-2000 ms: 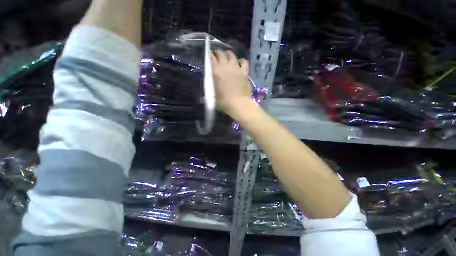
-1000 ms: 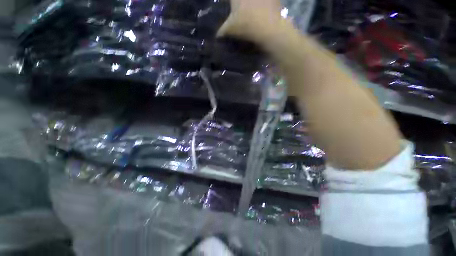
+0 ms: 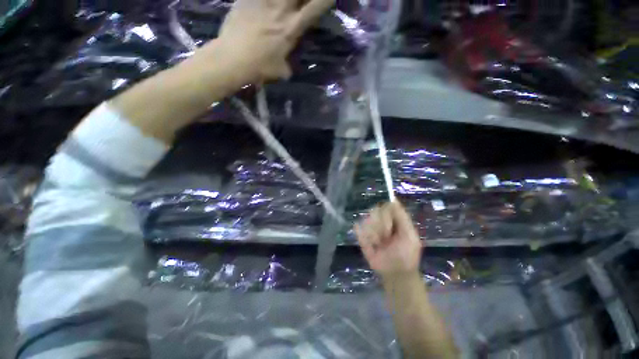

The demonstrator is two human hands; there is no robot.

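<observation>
A pale string [image 3: 289, 156] runs down from the upper-shelf packs to my right hand, and another length rises steeply from that hand. My right hand [image 3: 391, 240] is closed on the string in front of the shelving. My left hand [image 3: 270, 31] lies at the top of the picture against the dark, shiny polybagged garments [image 3: 308, 70] on the upper shelf. Its thumb and fingers look spread, but the frame is blurred and its upper part is near the edge, so its hold cannot be told.
A perforated metal upright [image 3: 339, 182] stands behind. Polybagged packs [image 3: 270, 189] lie on the lower shelf. A red pack [image 3: 490, 49] is upper right. A grey metal frame [image 3: 609, 301] stands at lower right. Pale strings lie on the floor [image 3: 210, 315].
My right hand has come down from the upper packs with string in it. My left hand, out of sight one second ago, now shows at the upper packs.
</observation>
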